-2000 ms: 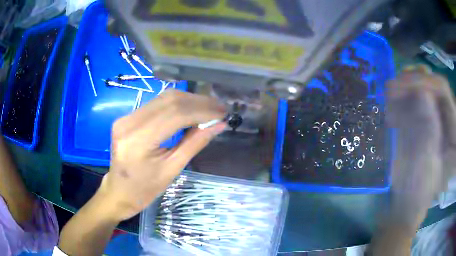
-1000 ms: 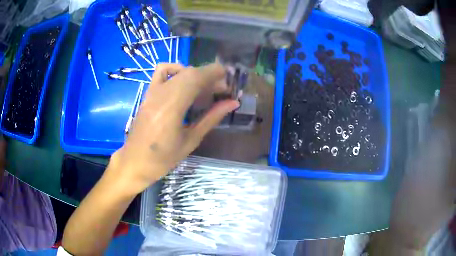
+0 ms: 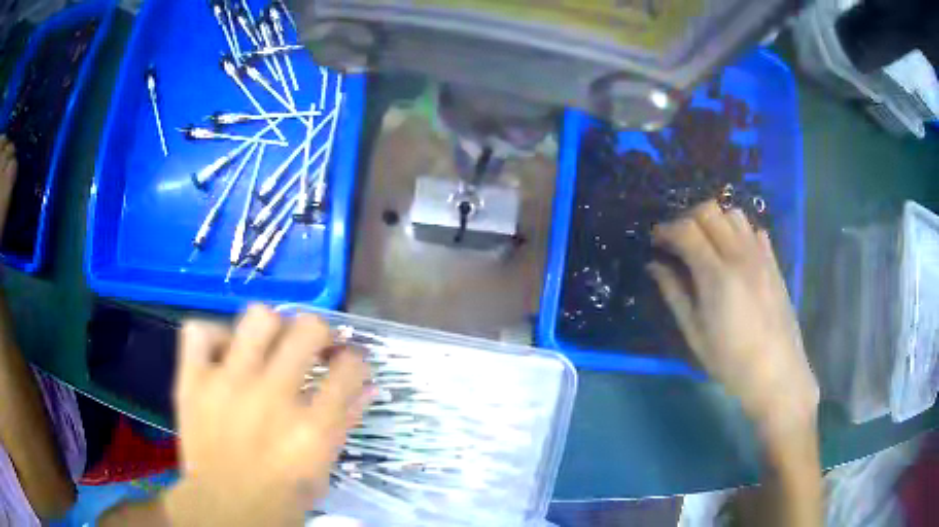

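My left hand is over the left end of the clear plastic box, fingers curled at the white rods; it is blurred and I cannot tell if it grips one. My right hand has its fingertips among the dark rings in the right blue tray; whether it pinches a ring is hidden. The silver metal block sits on the brownish base plate, its central hole showing, under the press punch. Finished rods lie in the left blue tray.
The press head hangs over the top centre. A black flat object lies below the left tray. A neighbour's blue tray and a person's arm are at far left. Clear boxes stand at far right.
My left hand has moved from the metal block down to the box of rods. My right hand has come in over the ring tray. The block is uncovered and more rods show in the left tray.
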